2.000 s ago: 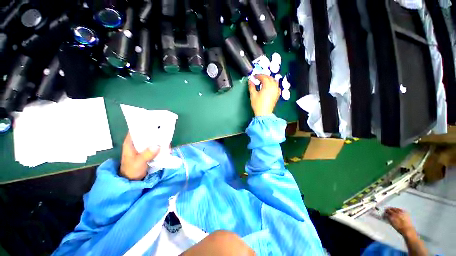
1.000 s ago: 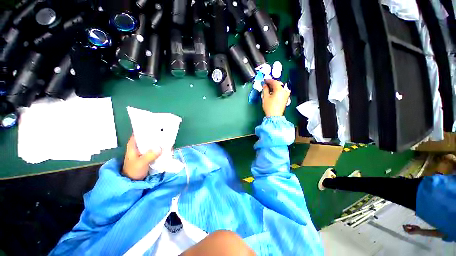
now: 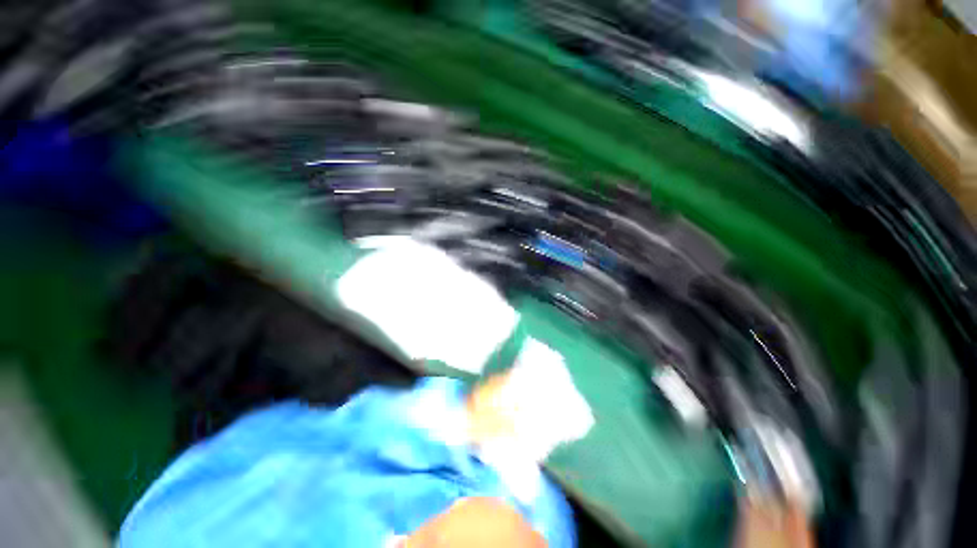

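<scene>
The whole view is strongly blurred. My left hand [image 3: 492,407] holds a thin white wipe [image 3: 550,401] over the bench's front edge. A flat white stack of sheets [image 3: 429,305] lies on the green bench [image 3: 632,455] just beyond and left of it. My right hand [image 3: 776,524] is a smeared skin-coloured patch at the bottom right, partly cut off; whitish smears lie just above it, and its fingers cannot be made out. Dark lens barrels [image 3: 632,268] show as a streaked heap behind the stack.
Green floor [image 3: 504,102] runs diagonally behind the bench. Another surface with dark streaked things [image 3: 654,75] lies beyond it. A person in blue [image 3: 820,37] and a brown carton [image 3: 927,80] show at the top right.
The view has swung and tilted, blurring everything and bringing the area beyond the bench into sight. The left hand still holds the wipe. The right hand now shows at the bottom right.
</scene>
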